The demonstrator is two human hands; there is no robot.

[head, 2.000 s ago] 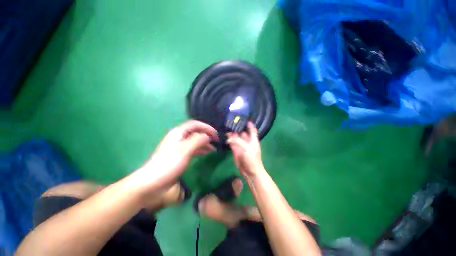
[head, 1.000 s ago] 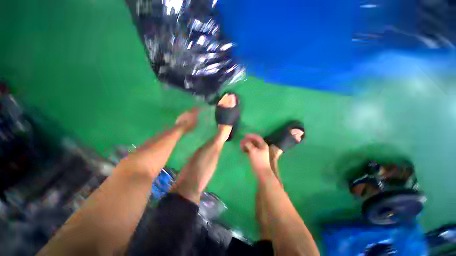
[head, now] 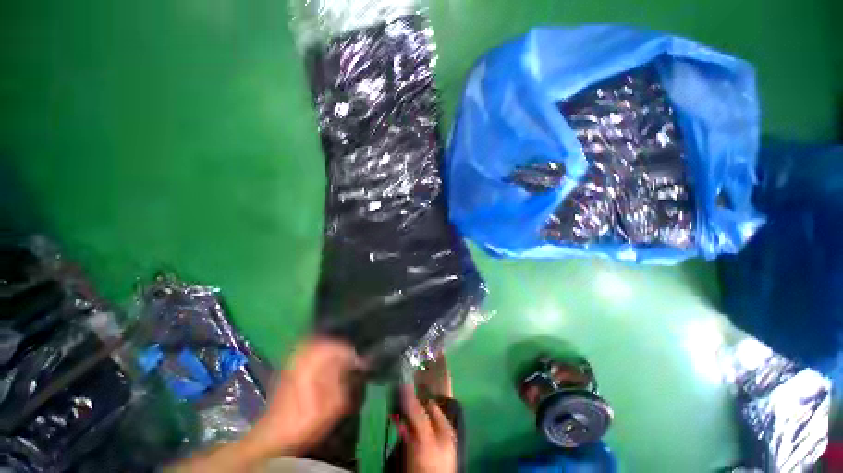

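A long dark garment in a clear cover (head: 384,194) lies in front of me, running from the top of the view down to my hands. Its far end shows loose clear film with white glints. My left hand (head: 323,383) is at the near left corner of the garment, blurred, and seems to grip its edge. My right hand (head: 427,430) is just below the near right edge; whether its fingers hold the cover is unclear.
An open blue sack (head: 504,120) with dark film-covered garments stands right of the garment. A round black stool (head: 573,418) is at the lower right. Covered dark garments with blue pieces (head: 189,369) lie at the left. More glinting film (head: 786,406) is at the right edge.
The view has turned from the stool to the covered garment. My hands, free over the floor a second ago, are now at the garment's near end.
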